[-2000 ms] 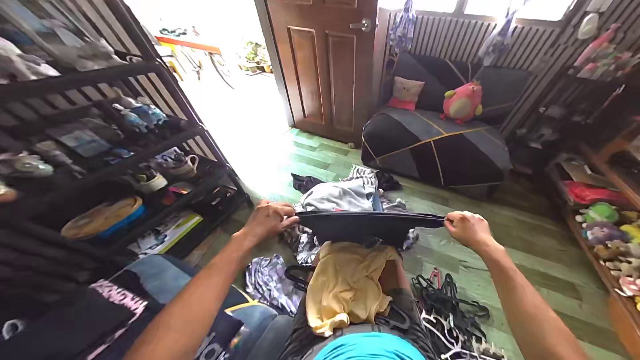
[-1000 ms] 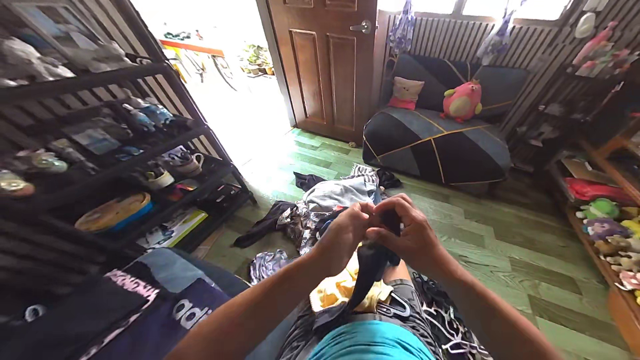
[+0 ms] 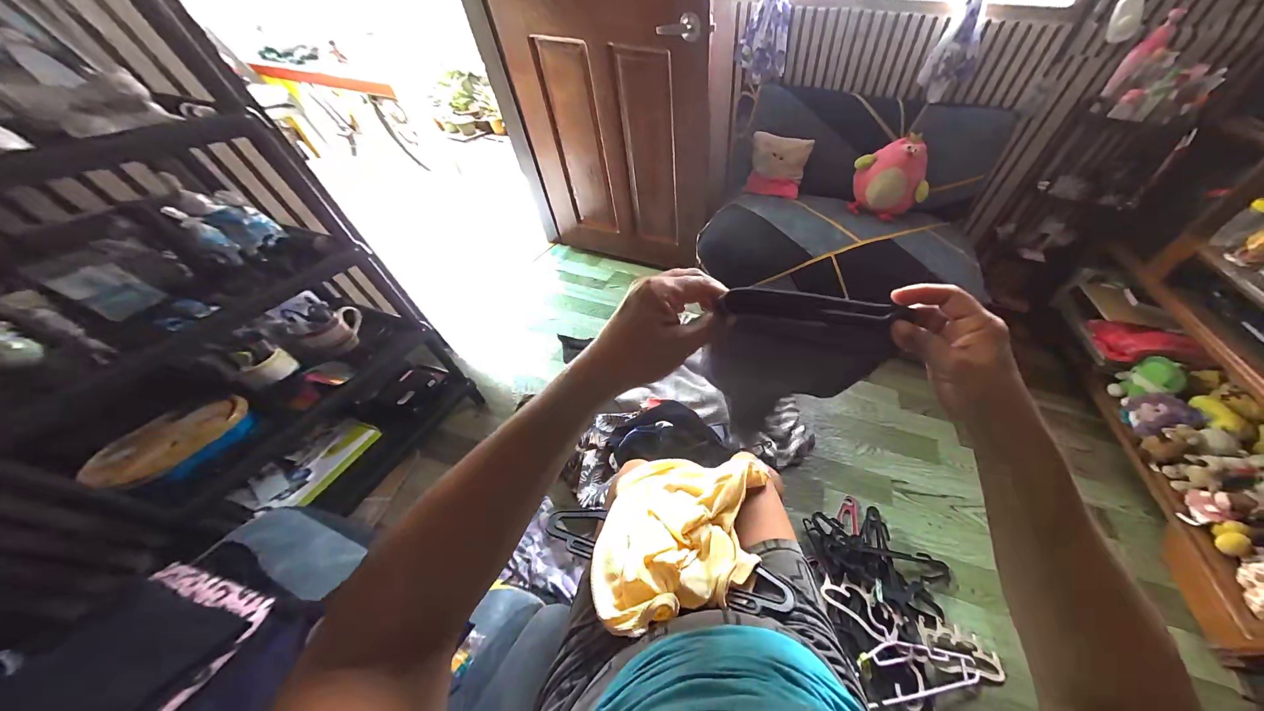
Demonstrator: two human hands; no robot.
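My left hand [image 3: 676,321] and my right hand [image 3: 953,331] pinch the two ends of the top edge of a small dark cloth garment [image 3: 805,351], stretched between them at chest height. Below it, a crumpled yellow cloth garment [image 3: 671,538] rests on my lap. Ends of a black plastic hanger [image 3: 765,597] stick out from under the yellow garment. A pile of dark, grey and patterned clothes [image 3: 662,434] lies on the floor beyond my knees, partly hidden by the held garment.
Black, white and pink hangers [image 3: 879,583] lie on the floor at right. Folded dark clothes [image 3: 128,632] rest on the seat at left. A dark shelf rack [image 3: 346,257] stands left, a wooden shelf with plush toys [image 3: 1165,434] right. A patterned sofa chair [image 3: 839,237] is beside the wooden door [image 3: 612,118].
My hands were close together with the dark garment bunched between them; now they are apart, the garment spread and raised. Two seconds ago it was also stretched, lower down.
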